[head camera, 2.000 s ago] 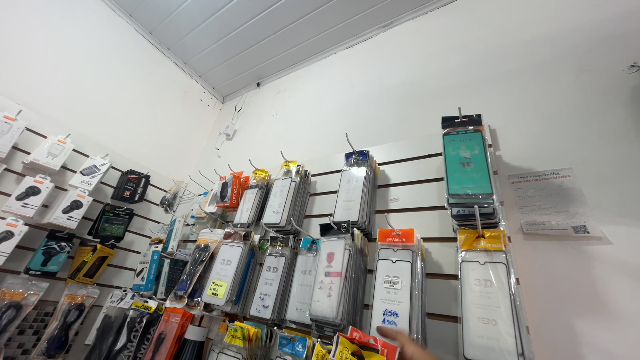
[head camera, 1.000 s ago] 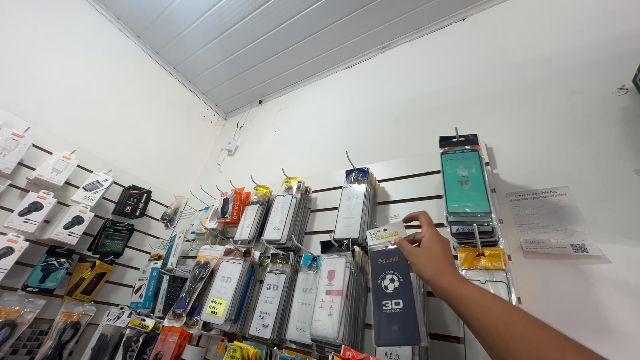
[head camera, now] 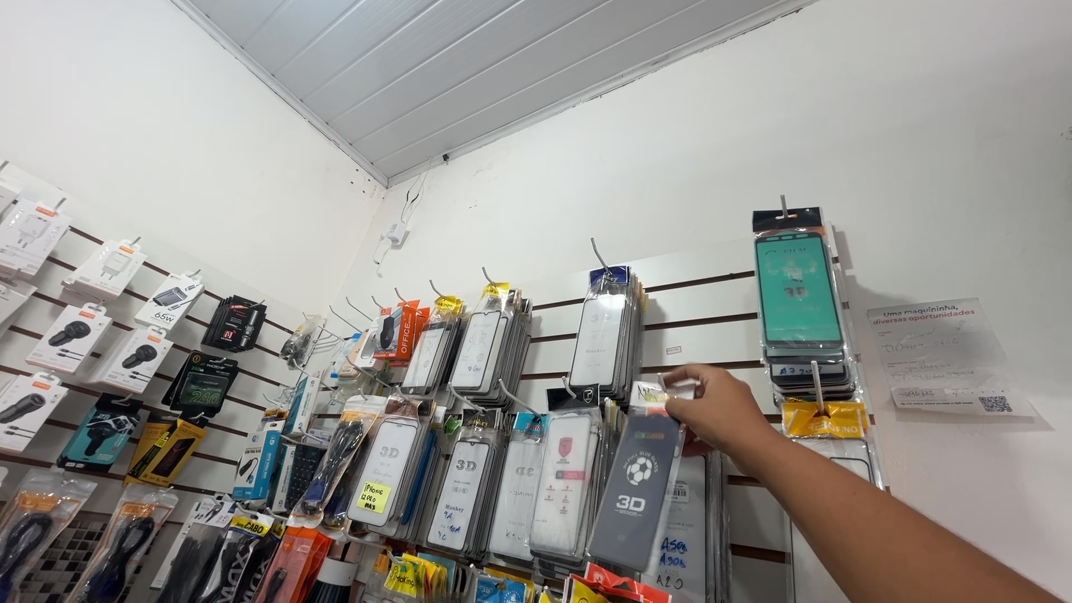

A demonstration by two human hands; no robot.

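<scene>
My right hand [head camera: 718, 412] pinches the top of a dark grey screen protector pack [head camera: 638, 490] marked 3D with a soccer ball, at a metal hook on the slatwall. The pack hangs tilted in front of a stack of clear protector packs [head camera: 691, 528] with blue handwriting. Just left of it hangs a row of white-faced protector packs [head camera: 565, 486]. Above is another stack under a dark blue header [head camera: 605, 335]. My left hand is out of view.
Green-faced protector packs [head camera: 798, 289] hang at the right, above a yellow-headed pack [head camera: 825, 419]. A paper notice [head camera: 946, 356] is on the wall. Boxed chargers [head camera: 71, 335] and bagged cables [head camera: 126, 536] fill the left slatwall. Bare metal hooks [head camera: 596, 251] stick out.
My right hand, low at the frame's edge two seconds ago, rose to the hook and held the dark pack one second ago. The pack now hangs more tilted, its lower end toward the left.
</scene>
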